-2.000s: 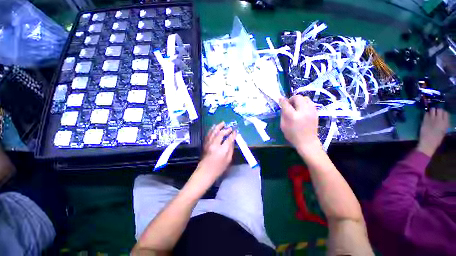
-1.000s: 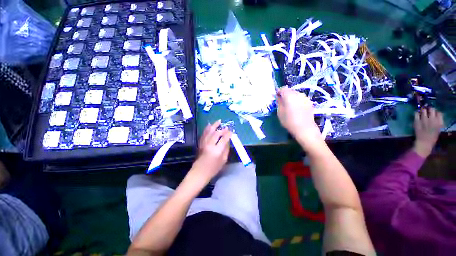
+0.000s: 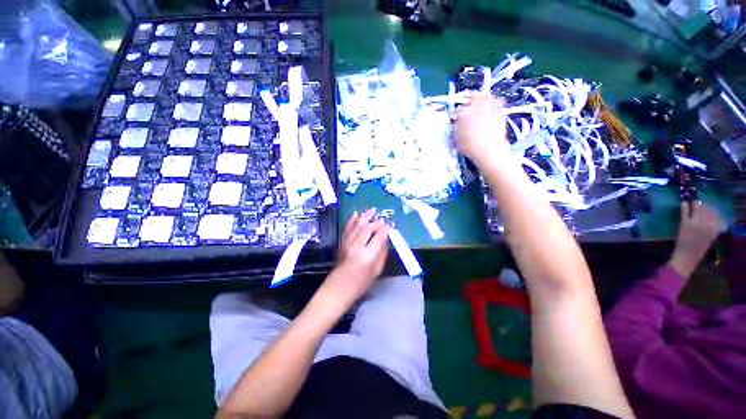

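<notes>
My left hand (image 3: 364, 244) is at the bench's front edge, fingertips on a small circuit board (image 3: 383, 216) mostly hidden by the fingers. A white ribbon cable (image 3: 405, 253) with a blue end hangs from beside it over the edge. My right hand (image 3: 481, 123) reaches forward between the pile of loose white ribbon cables (image 3: 397, 139) and the heaped right tray. Its fingertips are blurred among white strips; I cannot tell whether they hold one.
The left tray (image 3: 72, 233) holds rows of boards, with ribbon cables (image 3: 301, 155) at its right side. The right tray (image 3: 496, 214) holds boards with tangled cables. A clear bag (image 3: 45, 53) lies far left. A person's hand (image 3: 700, 229) is at right; a red frame (image 3: 483, 327) is below.
My right hand has moved forward, from the pile's right edge to its back right. My left hand stays at the bench edge with the board. The view has shifted slightly.
</notes>
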